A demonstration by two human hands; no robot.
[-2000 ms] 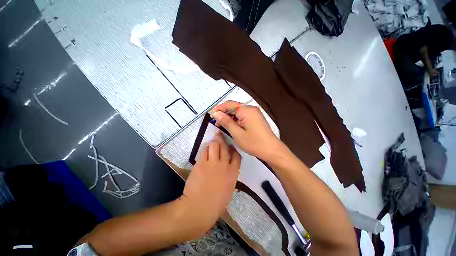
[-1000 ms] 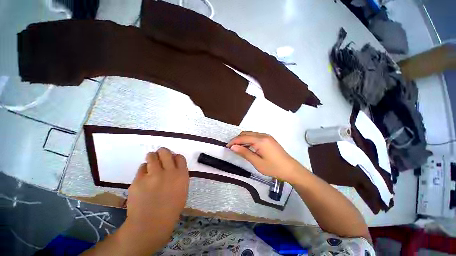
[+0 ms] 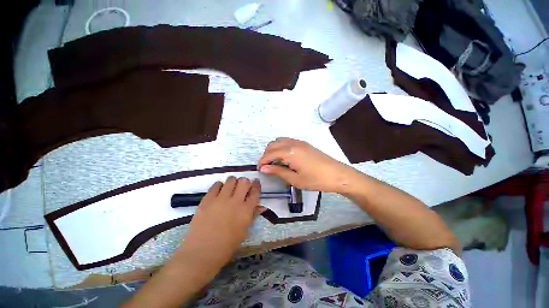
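A white curved template (image 3: 144,207) lies on a brown cut panel (image 3: 158,181), which shows as a dark border around it. A small mallet (image 3: 188,200) with black grip and metal head rests on the template. My left hand (image 3: 227,207) lies over the mallet's shaft, fingers down on the template. My right hand (image 3: 301,163) is at the panel's upper edge, fingertips pinched on a thin dark marking pen (image 3: 278,162), mostly hidden by the fingers.
Stacked brown panels (image 3: 174,51) lie beyond the template. A white thread cone (image 3: 343,101) lies beside brown panels with white templates (image 3: 421,120) at right. Grey and black cloth heaps (image 3: 460,45) are at the far right. A blue bin (image 3: 355,258) is below the table edge.
My right hand has moved along the template's upper edge toward its right end. My left hand has shifted from the template's left part onto the mallet's shaft. The view has swung right.
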